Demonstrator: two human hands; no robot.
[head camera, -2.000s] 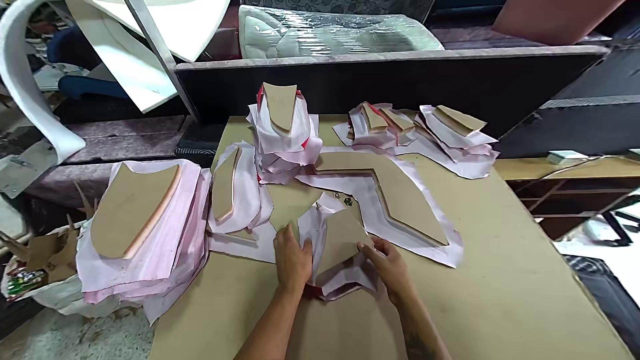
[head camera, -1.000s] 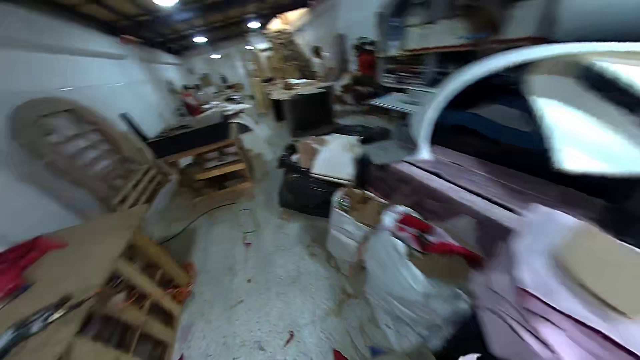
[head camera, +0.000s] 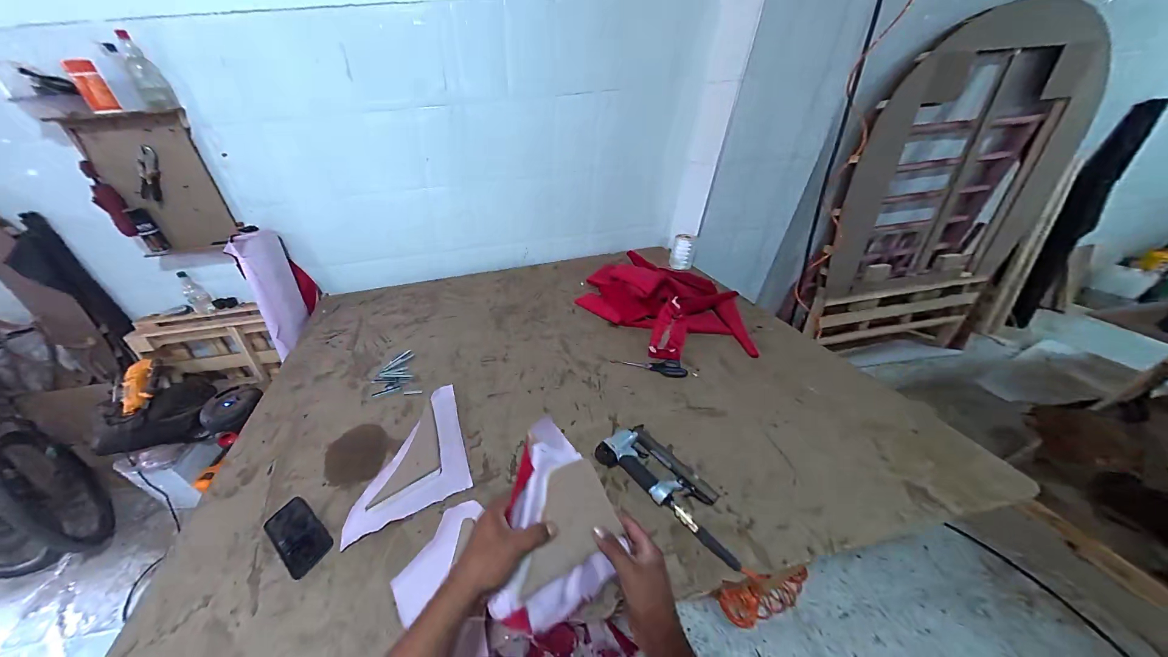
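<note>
Both hands hold a cut board panel (head camera: 573, 520) with pale pink and red fabric around its edges, over the near part of a worktable. My left hand (head camera: 497, 552) grips its left side, thumb on the board; my right hand (head camera: 634, 570) grips its right side. Left of them lie a triangular board piece on pink fabric (head camera: 453, 447) and another fabric-backed piece (head camera: 427, 570), partly hidden by my left hand and forearm. A pneumatic staple gun (head camera: 657, 470) lies just right of the held panel.
On the worktable (head camera: 511, 338) are a smartphone (head camera: 298, 537), staple strips (head camera: 393, 374), scissors (head camera: 668, 368), crumpled red fabric (head camera: 639, 297) and a thread spool (head camera: 682, 252). A coiled orange air hose (head camera: 762, 598) hangs at the near edge. An arched headboard frame (head camera: 958, 173) leans at right.
The view has swung from a table with fabric-and-board stacks to another worktable by a tiled wall. My hands, earlier at a piece on the first table, now hold a panel over this one.
</note>
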